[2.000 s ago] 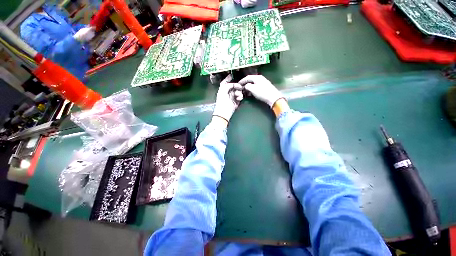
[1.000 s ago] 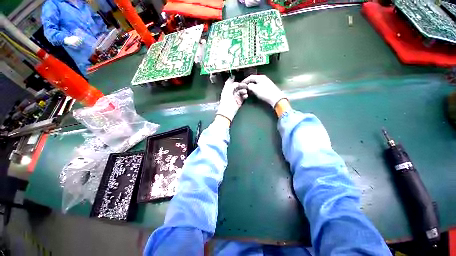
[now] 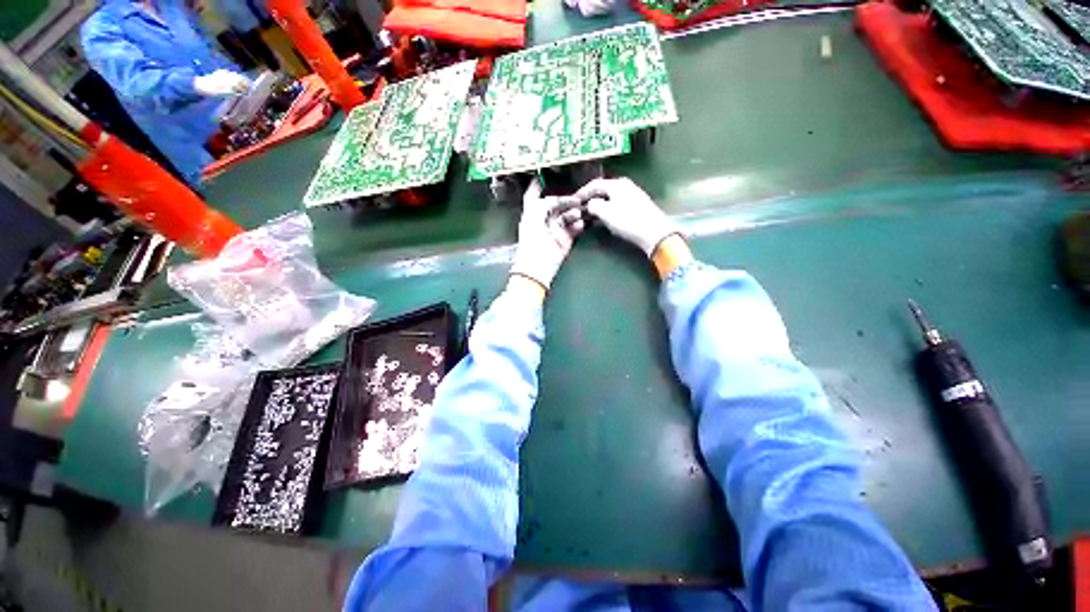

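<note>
My left hand and my right hand, both in white gloves, are close together at the near edge of a green circuit board. The board lies with its flat solder side up. The fingertips nearly meet; whatever they may hold is too small to tell. A second green board lies solder side up to its left. A black electric screwdriver lies at the right, its metal bit pointing away from me.
Two black trays hold small silver screws and pale pinkish pieces. Clear plastic bags lie left of them. Red foam sits under boards at the far right. A person in blue works at the far left beyond an orange-red post.
My hands stay together at the board edge, with small finger movements. The view shifts slightly. The person at the far left has moved their arm.
</note>
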